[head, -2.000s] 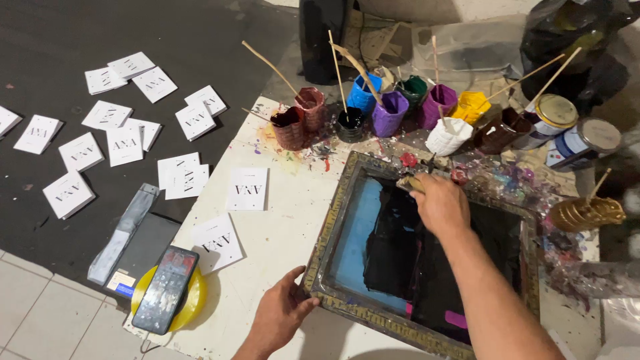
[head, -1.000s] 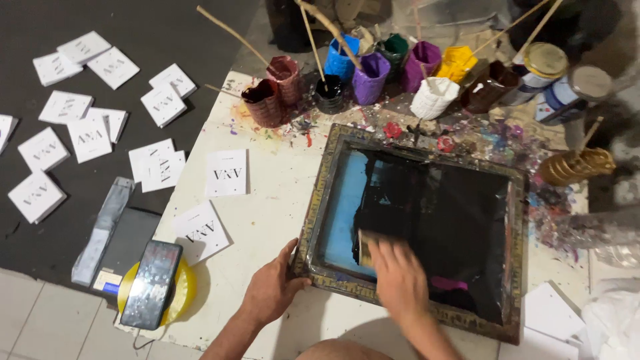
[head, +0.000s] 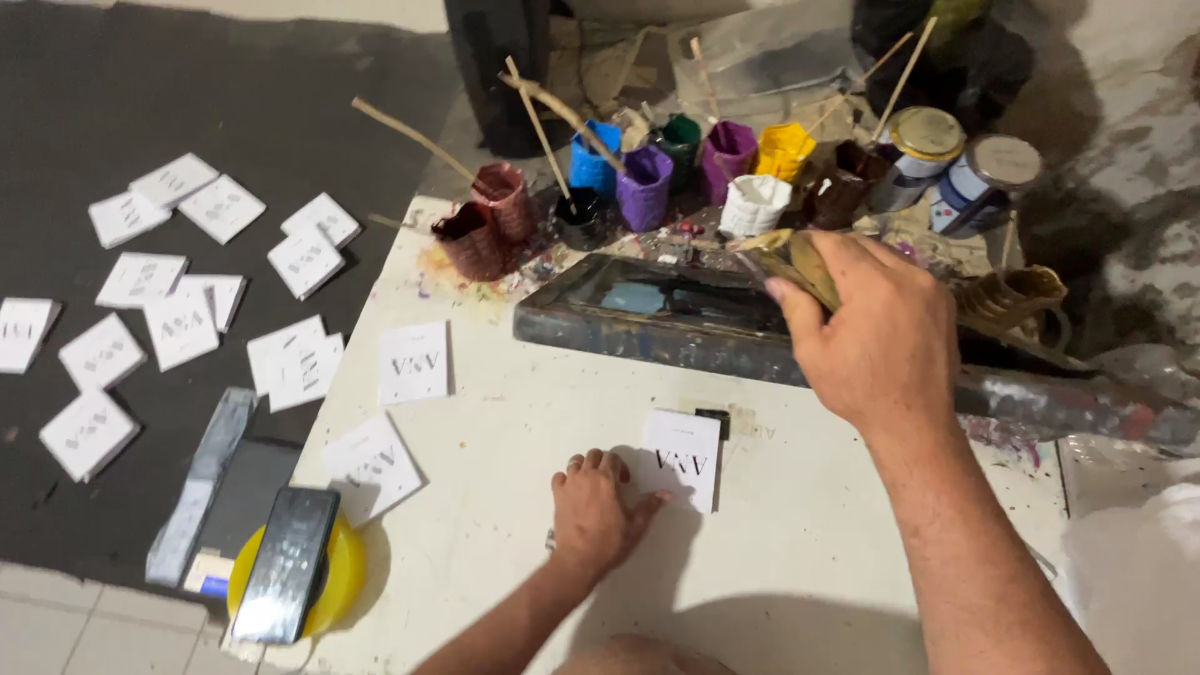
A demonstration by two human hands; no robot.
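A screen-printing frame (head: 656, 345) is tilted up, its near edge raised off the white tabletop (head: 487, 469). My right hand (head: 872, 319) is above the frame's near side, closed around a paint-stained squeegee (head: 802, 262); whether it also bears on the frame cannot be told. Below the raised frame lies a printed white card stack (head: 682, 459), beside a small dark square stop on the table. My left hand (head: 600, 506) rests at the left edge of that stack, thumb against it, fingers loosely curled. Two more printed card stacks (head: 413, 363) lie to the left.
Paint-filled cups (head: 642, 192) with sticks stand behind the frame, near two metal cans (head: 989, 178). Several card stacks (head: 103, 352) lie on the dark surface at left. A phone (head: 286, 562) rests on a yellow round object (head: 347, 572). Clear plastic is at the right.
The frame, flat before, is now tilted up, uncovering the card stack. My left hand has moved from the frame's corner to that stack. My right hand has moved up from the mesh with the squeegee.
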